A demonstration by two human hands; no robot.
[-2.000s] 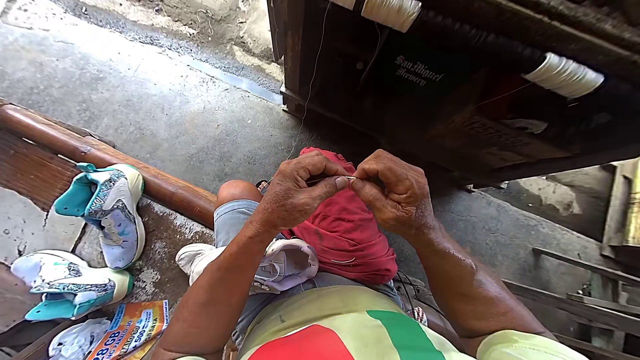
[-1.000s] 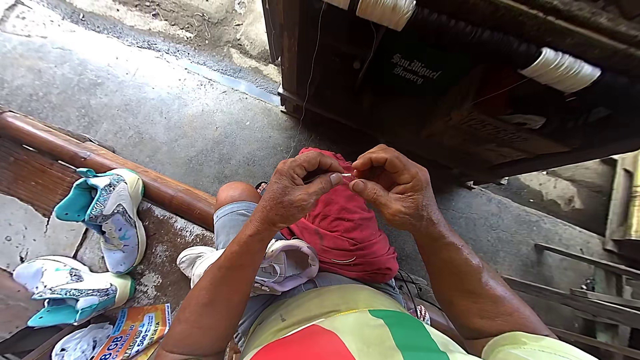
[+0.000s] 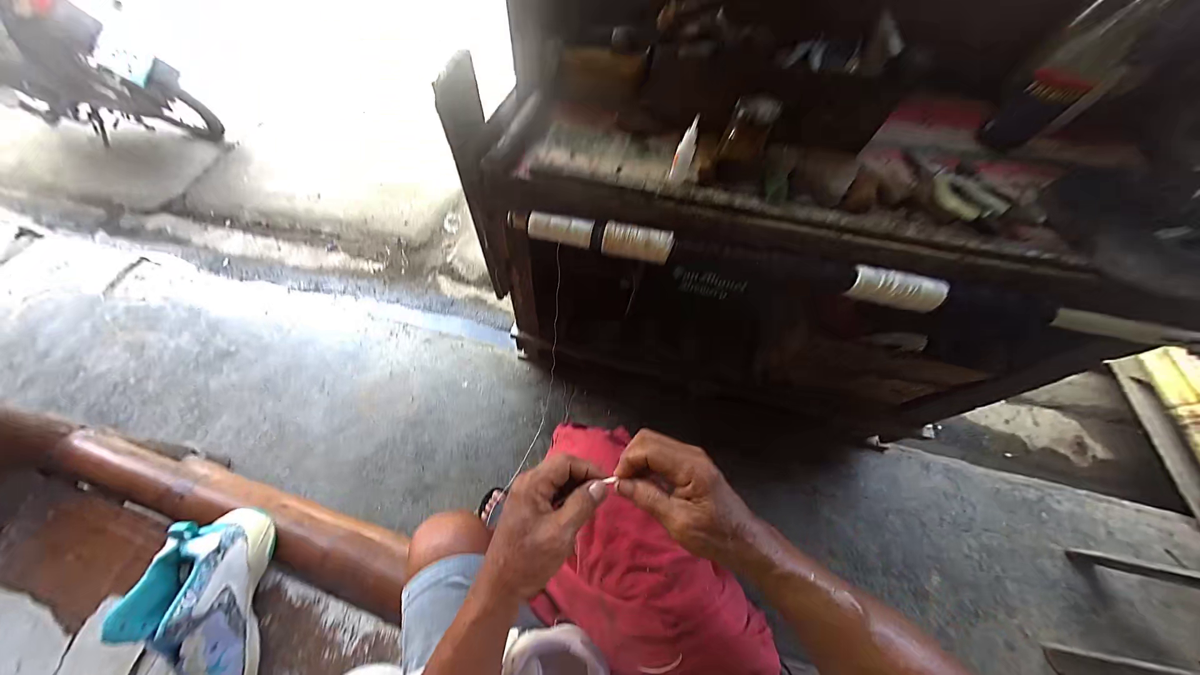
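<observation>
Low in the view, my left hand and my right hand meet fingertip to fingertip over a red cloth on my lap. A small white end of thread is pinched between both thumbs and forefingers. From a white thread spool on the bench front, a thin thread runs down toward my left hand. More white spools sit on the same rail. A light-coloured shoe rests on my lap, partly cut off by the frame's bottom edge.
A dark wooden workbench stands ahead, holding a white nozzle bottle, a glass jar and clutter. A teal and white shoe lies at lower left beside a wooden rail. A motorcycle is parked at upper left.
The view has tilted up, bringing the bench top into sight. My fingertips, a little apart one second ago with the white end between them, are closer together now.
</observation>
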